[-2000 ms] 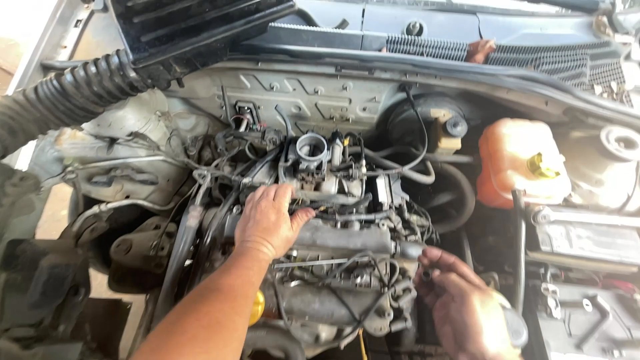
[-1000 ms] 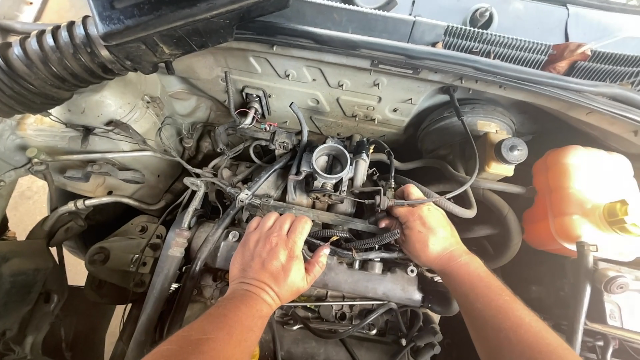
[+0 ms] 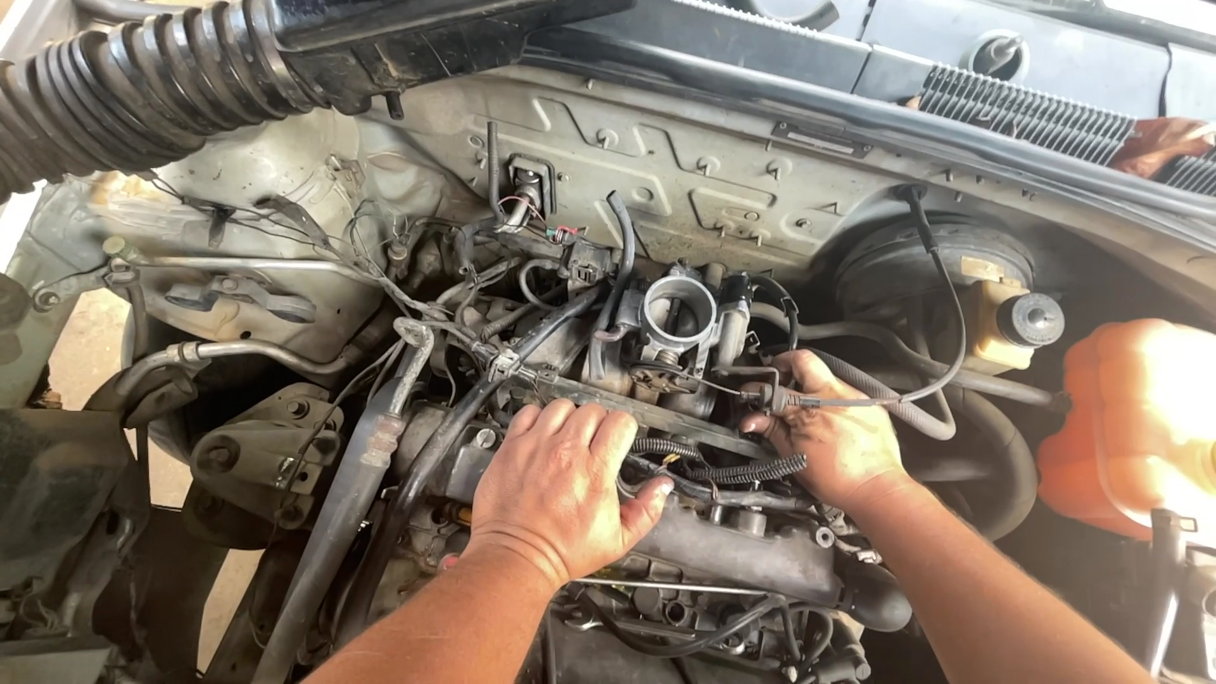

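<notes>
My left hand (image 3: 560, 484) lies palm down on the engine, fingers over the near edge of a long dark rail (image 3: 655, 418); whether it grips anything underneath is hidden. To the right, my right hand (image 3: 831, 432) reaches in beside the throttle cable (image 3: 855, 402) and its bracket, thumb and fingers partly bent around that area; what its fingertips touch is not clear. Behind and between the hands stands the open throttle body (image 3: 679, 313). Corrugated wire conduit (image 3: 750, 470) runs between the hands, above the grey metal tube or cover (image 3: 731, 551).
An orange coolant tank (image 3: 1130, 427) is at the right, near the brake fluid reservoir (image 3: 1016, 328) and brake booster (image 3: 926, 256). A ribbed air intake hose (image 3: 142, 90) crosses the upper left. Loose wiring (image 3: 351, 252) and a metal pipe (image 3: 256, 351) lie at left.
My right hand, low at the right of the engine two seconds ago, has moved up beside the throttle cable bracket. My left hand stays on the engine. The view is closer.
</notes>
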